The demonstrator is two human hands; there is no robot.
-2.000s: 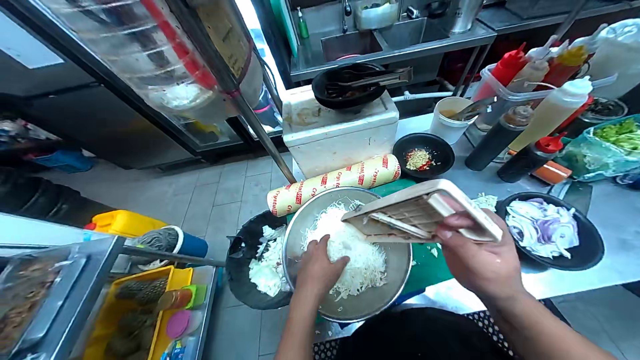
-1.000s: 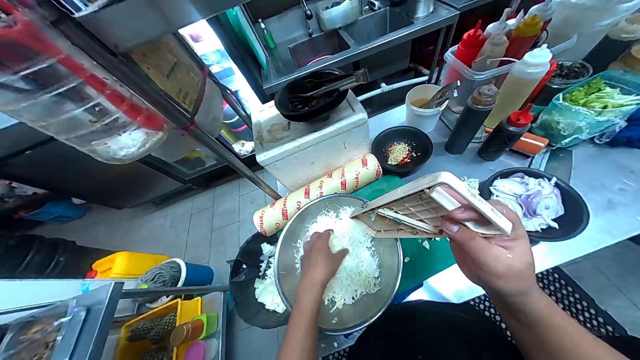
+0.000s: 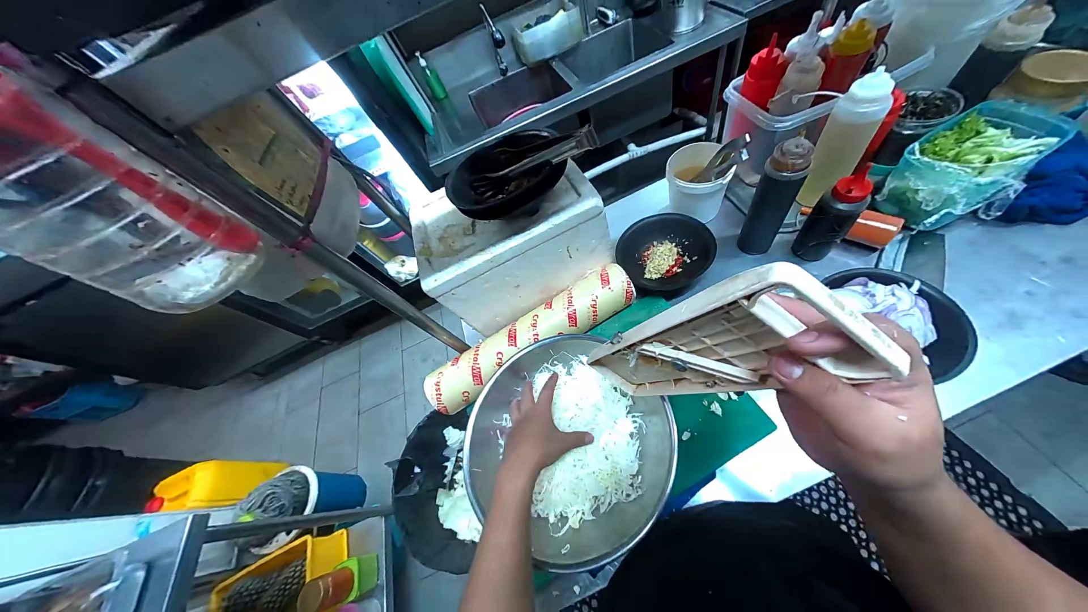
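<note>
My left hand (image 3: pixel 541 429) rests with spread fingers on a heap of finely shredded white vegetable (image 3: pixel 599 446) inside a round metal bowl (image 3: pixel 660 501). In my right hand (image 3: pixel 858 382) is a cream plastic mandoline slicer (image 3: pixel 705 327), tilted, its far end over the bowl's right edge. Beneath the bowl's right side lies a green cutting board (image 3: pixel 722 429) with small shreds on it. A black container (image 3: pixel 425 510) with white vegetable pieces (image 3: pixel 457 506) stands left of the bowl.
A roll of cling film (image 3: pixel 531 336) lies behind the bowl, by a white box (image 3: pixel 518 255) bearing a black pan (image 3: pixel 501 183). Farther right are a small black bowl of chopped seasoning (image 3: pixel 665 255), sauce bottles (image 3: pixel 775 195) and a black bowl of sliced onion (image 3: pixel 956 327).
My left hand's fingers have spread apart on the shreds, where they were bunched a second ago. My right hand still holds the mandoline slicer over the bowl's edge.
</note>
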